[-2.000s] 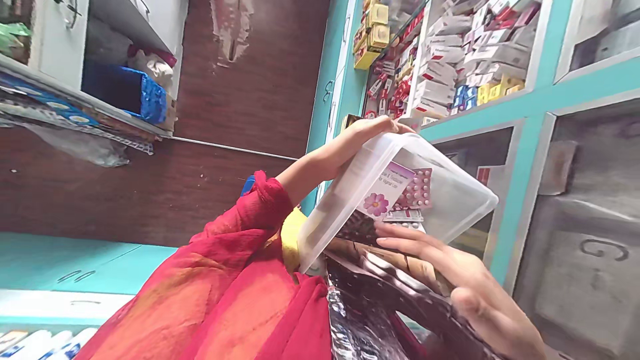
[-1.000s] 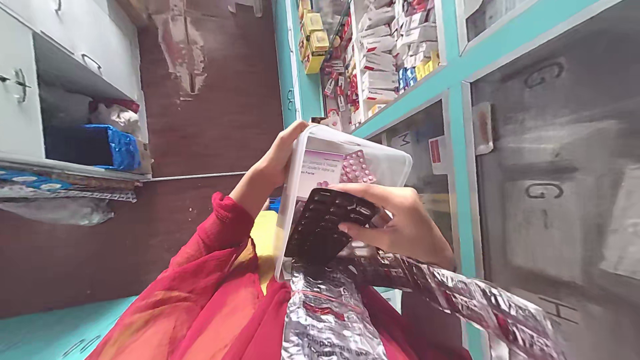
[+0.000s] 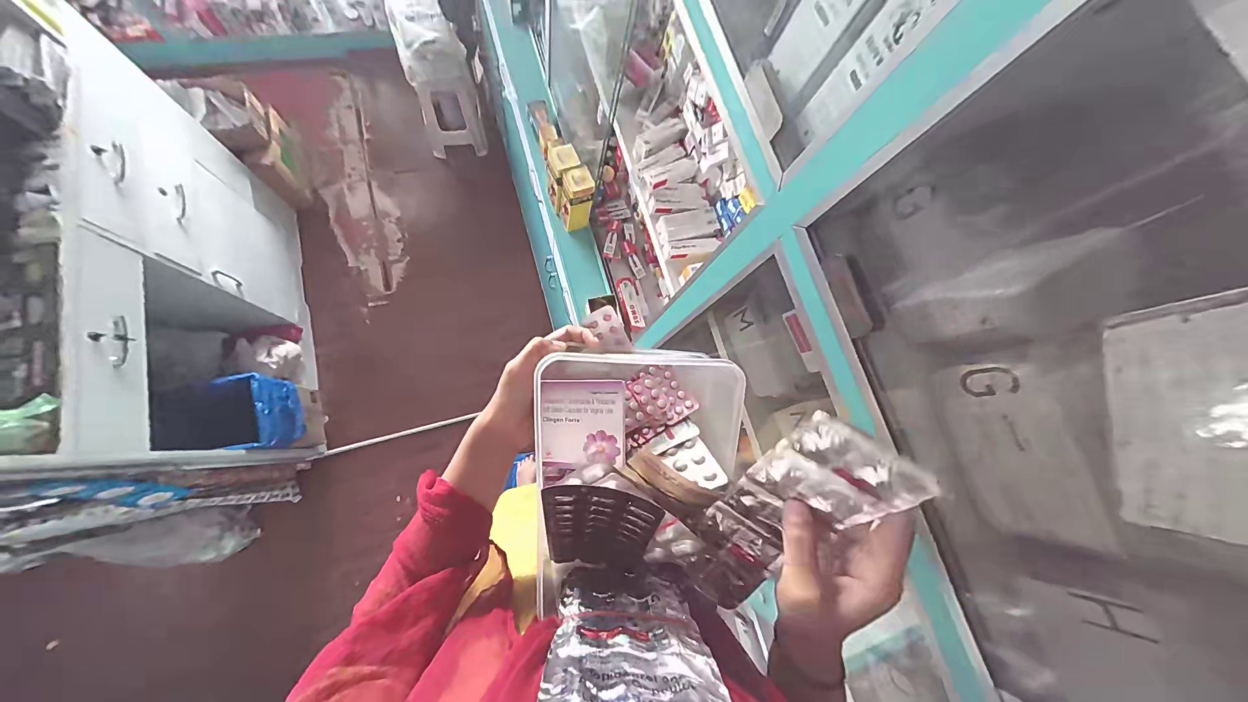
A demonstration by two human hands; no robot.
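My left hand (image 3: 526,390) grips the far left corner of a translucent plastic box (image 3: 736,390), with a pink blister pack (image 3: 606,329) beside its fingers. In the box lie a pink and white carton (image 3: 583,424), a blister of pink tablets (image 3: 658,398), a blister of white tablets (image 3: 694,458) and a dark ribbed blister tray (image 3: 600,522). My right hand (image 3: 843,565), at the box's right, holds crumpled silver foil strips (image 3: 829,473) between thumb and fingers. A wide silver foil strip with a rubber band (image 3: 629,643) hangs over the near edge.
Glass-fronted cabinets with teal frames (image 3: 790,229) stand close on the right, with medicine cartons (image 3: 682,210) inside. Yellow boxes (image 3: 573,190) sit on a teal ledge. At left are white cupboards (image 3: 180,224) and a blue bin (image 3: 278,409). A white stool (image 3: 450,112) stands farther back.
My right hand has moved from over the box to its right side, now with silver foil strips in it. The dark blister tray it held lies in the box. The view has shifted.
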